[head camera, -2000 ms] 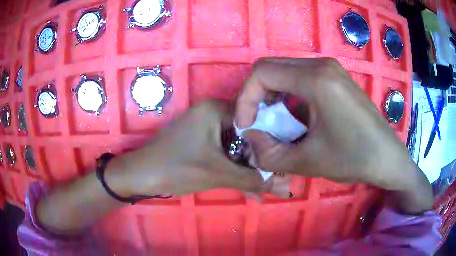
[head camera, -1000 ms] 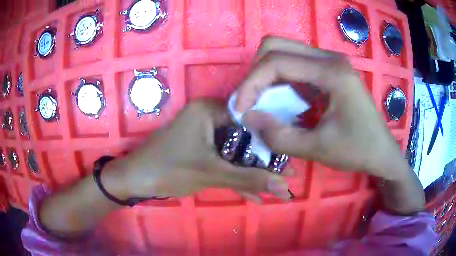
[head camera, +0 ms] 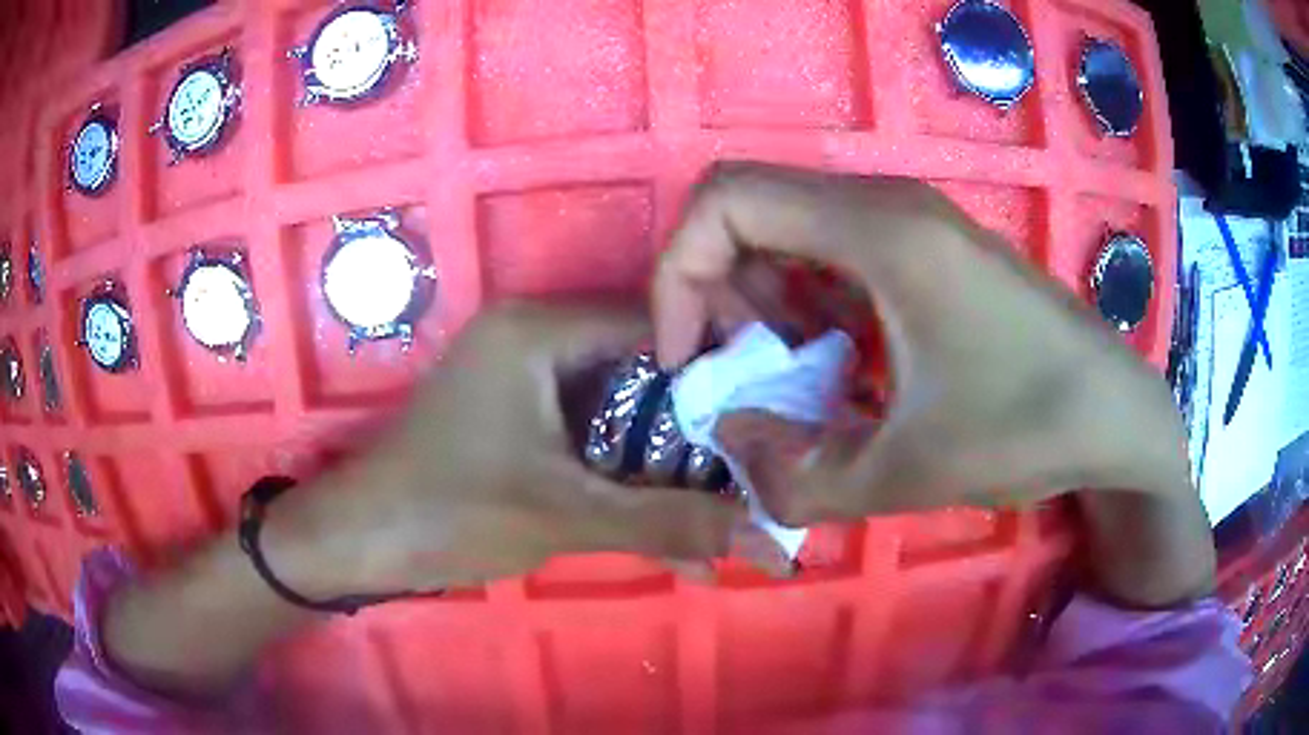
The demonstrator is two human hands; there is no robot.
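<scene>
My left hand (head camera: 503, 445) holds a stack of watch heads (head camera: 646, 427) on edge, their shiny metal sides showing between thumb and fingers. My right hand (head camera: 948, 345) pinches a crumpled white wiping cloth (head camera: 768, 376) between thumb and fingers. The cloth lies against the right end of the stack and partly covers it; one tip hangs below. How many watch heads are in the stack cannot be told. Both hands are over the red-pink foam tray (head camera: 564, 158).
Several watch heads with pale faces (head camera: 369, 280) lie in pockets at the left. Dark-faced watch heads (head camera: 988, 52) lie in pockets at the right. Beyond the tray's right edge are a black box (head camera: 1249, 180), white papers (head camera: 1220, 431) and blue pens (head camera: 1252, 309).
The stack shows more of its metal sides than two seconds ago. The cloth has shifted and crumpled differently in my right hand. The tray's contents appear slightly further left in view.
</scene>
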